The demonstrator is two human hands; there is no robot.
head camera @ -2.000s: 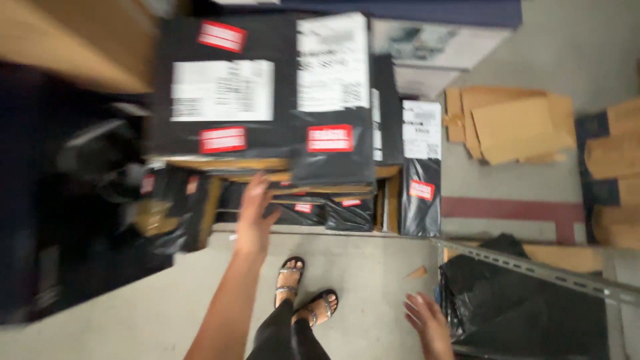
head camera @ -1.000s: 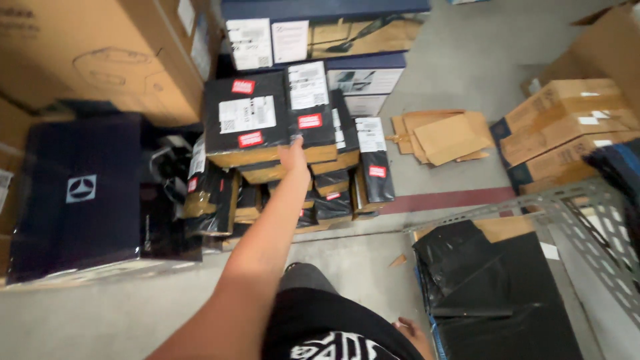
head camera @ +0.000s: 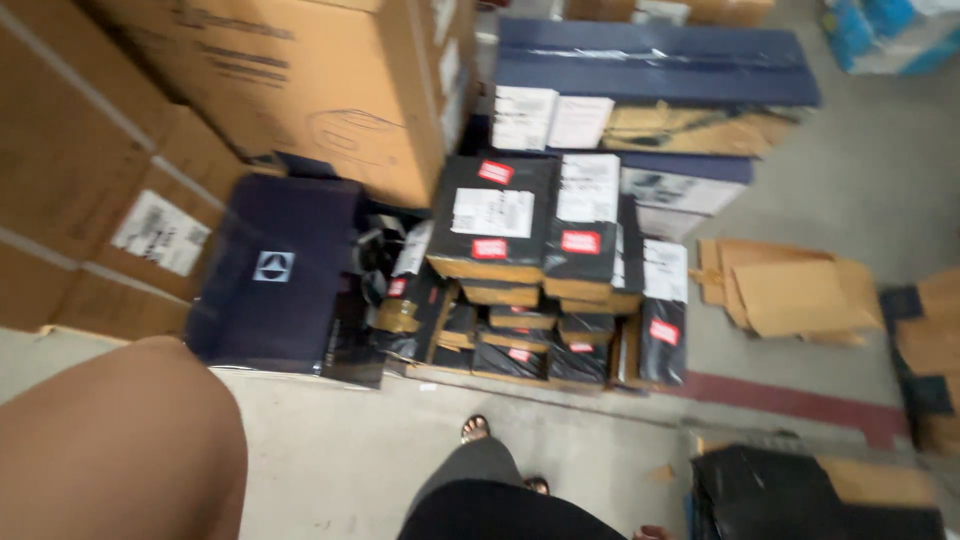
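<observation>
A bare left arm fills the lower left; its hand is outside the frame. Only a small part of my right hand (head camera: 652,532) shows at the bottom edge, beside my dark shirt, too little to tell its state. Ahead of my feet, black-wrapped cartons with red stickers and white labels are stacked: a wide black-wrapped carton (head camera: 491,202) and a narrower black-wrapped carton (head camera: 585,255) lie side by side on top. Several smaller black-wrapped cartons (head camera: 517,360) sit beneath them. A slim black-wrapped carton (head camera: 663,352) leans at the right of the stack.
A dark blue box (head camera: 281,322) and large cardboard cartons (head camera: 300,82) stand left. Long blue boxes (head camera: 652,64) lie behind the stack. Flattened cardboard (head camera: 795,296) rests on the concrete floor at right, near a red floor line (head camera: 795,405). Black wrapping (head camera: 772,487) covers something lower right.
One second ago a hand touched the front of the top cartons; it has left them, and the arm is now at the lower left. The right hand has moved mostly out of view at the bottom.
</observation>
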